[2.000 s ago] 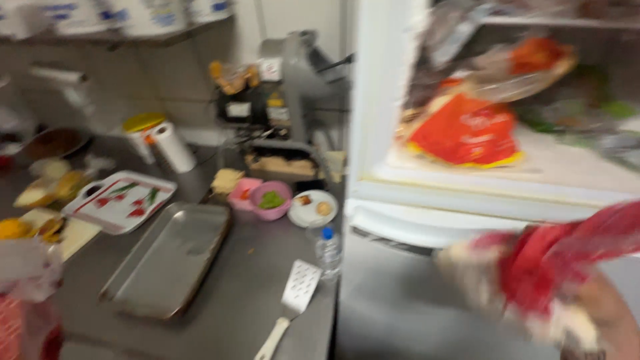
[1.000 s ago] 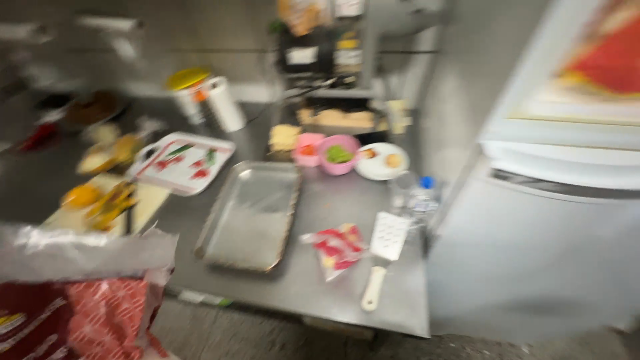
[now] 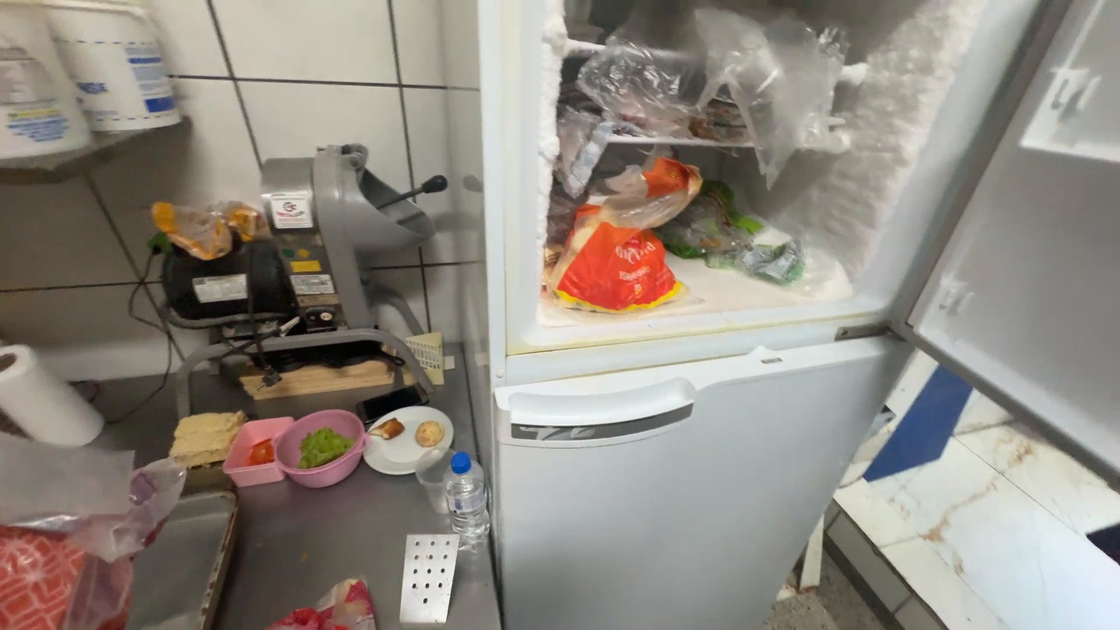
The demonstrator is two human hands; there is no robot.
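Note:
Neither of my hands shows in this view. At the lower left a red patterned plastic bag reaches in over the metal baking tray; whatever holds it is hidden. A smaller red and clear bag lies on the grey counter at the bottom edge, left of a perforated metal spatula. The freezer compartment stands open. Inside it, an orange-red plastic bag rests on the floor beside green bags, and clear bags hang over the wire shelf.
The freezer door is swung out to the right, above the closed lower fridge door. Along the counter's back stand a grey food machine, a pink bowl, a white plate, a water bottle and a paper roll.
The view has swung right, back toward the freezer. Two seconds ago a hand with a red bag was at the right; one second ago a small red bag lay beside the spatula.

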